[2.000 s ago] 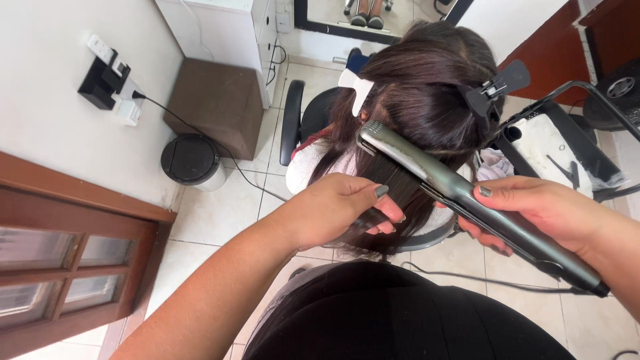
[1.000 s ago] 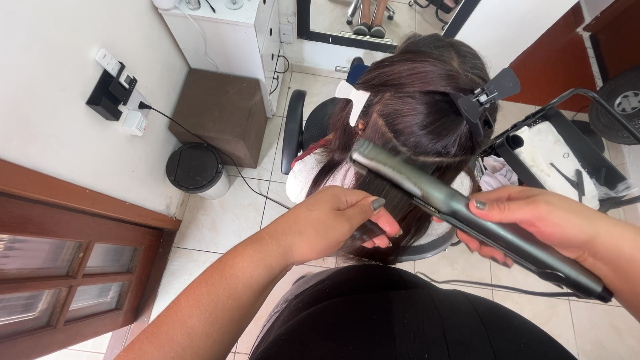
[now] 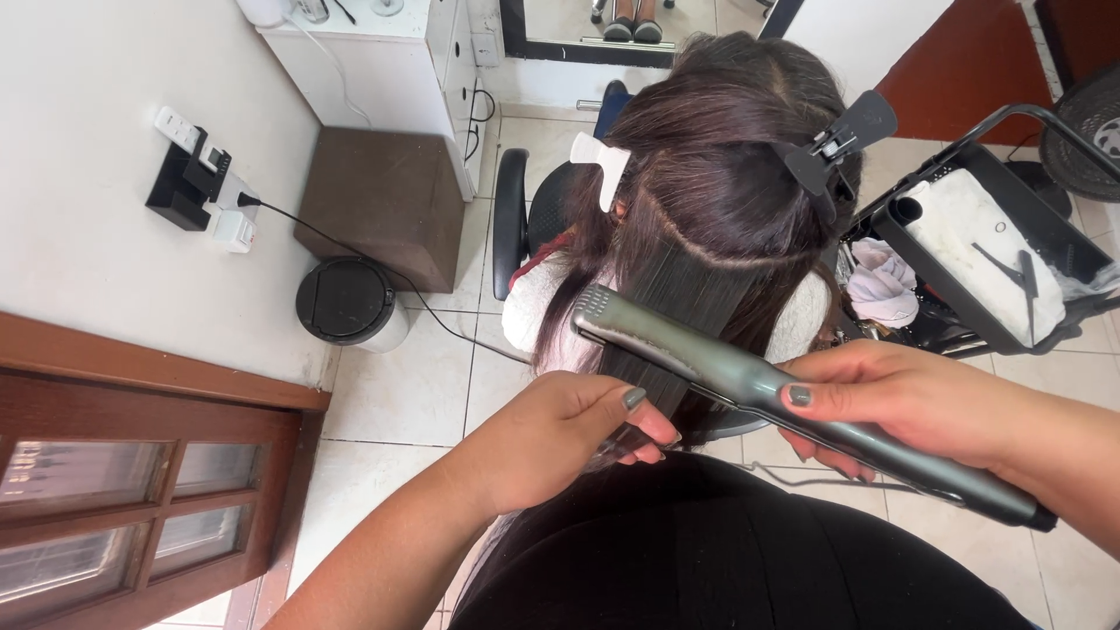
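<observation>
A person with long dark hair (image 3: 726, 166) sits facing away from me, a white towel (image 3: 535, 308) over the shoulders. My right hand (image 3: 857, 407) grips a grey-green hair straightener (image 3: 700, 346), whose plates lie across a flat section of hair (image 3: 682, 284) below the parting line. Below the plates, my left hand (image 3: 604, 420) pinches the lower part of that section between thumb and fingers. A white hair clip (image 3: 604, 164) holds hair on the left side of the head, and a black hair clip (image 3: 844, 140) holds the upper hair on the right.
At right stands a black trolley (image 3: 971, 289) with a white cloth (image 3: 989, 236) and a sectioning clip (image 3: 1025, 278). A brown cube stool (image 3: 385, 201) and a lidded bin (image 3: 346, 302) are at left, near a white cabinet (image 3: 367, 70). A power cord (image 3: 411, 289) runs from the wall outlet.
The straightener has moved slightly down the section of hair, closer to my left hand. Both hands keep their hold.
</observation>
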